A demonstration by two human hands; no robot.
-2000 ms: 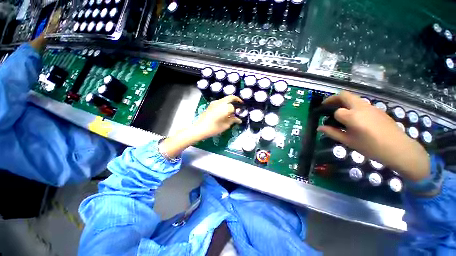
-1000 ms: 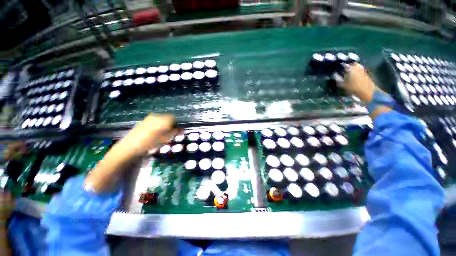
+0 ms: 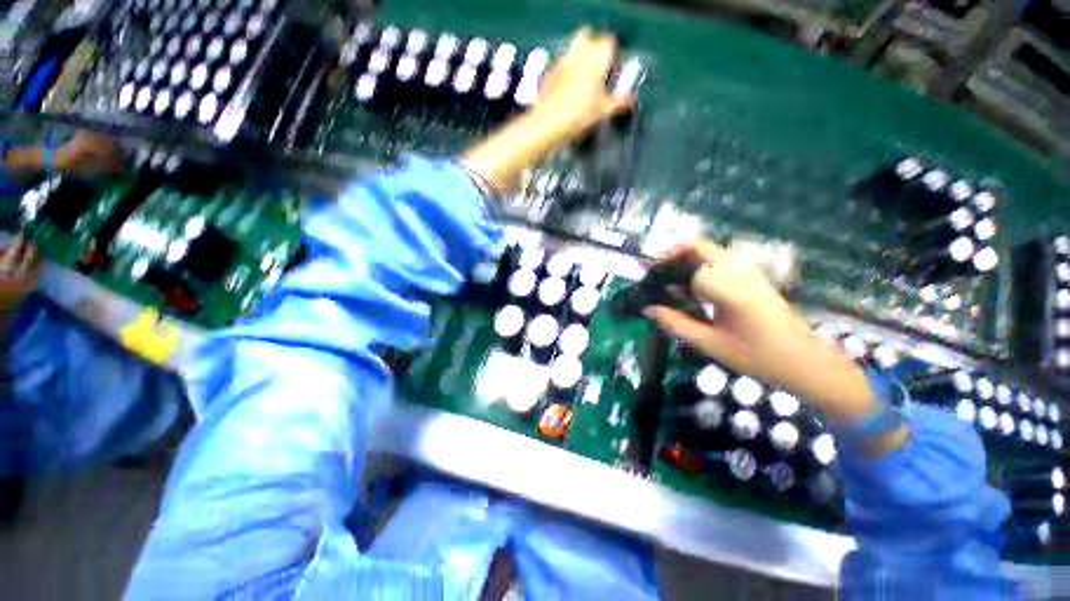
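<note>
My left hand [image 3: 575,92] is over the back tray, at the right end of its capacitor rows [image 3: 458,65]. A pale-topped capacitor [image 3: 629,78] shows between its thumb and fingers; blur hides the grip. My right hand [image 3: 751,319] holds dark capacitors [image 3: 659,285], lying sideways between thumb and fingers, above the right back part of the middle green circuit board [image 3: 464,352]. Rows of white-topped capacitors [image 3: 542,330] stand on that board, with an orange-copper coil [image 3: 555,420] near its front edge. My left sleeve hides the board's left part.
The silver rail [image 3: 528,470] runs along the front, with a yellow patch [image 3: 149,337] at left. A fuller capacitor tray [image 3: 229,120] is back left. More capacitors [image 3: 964,223] stand back right. A neighbour's hand [image 3: 88,153] is at far left.
The view has turned and shifted. My left hand has moved from the middle board to the back tray. My right hand has come from the back-right capacitors to above the middle board, with dark capacitors in it.
</note>
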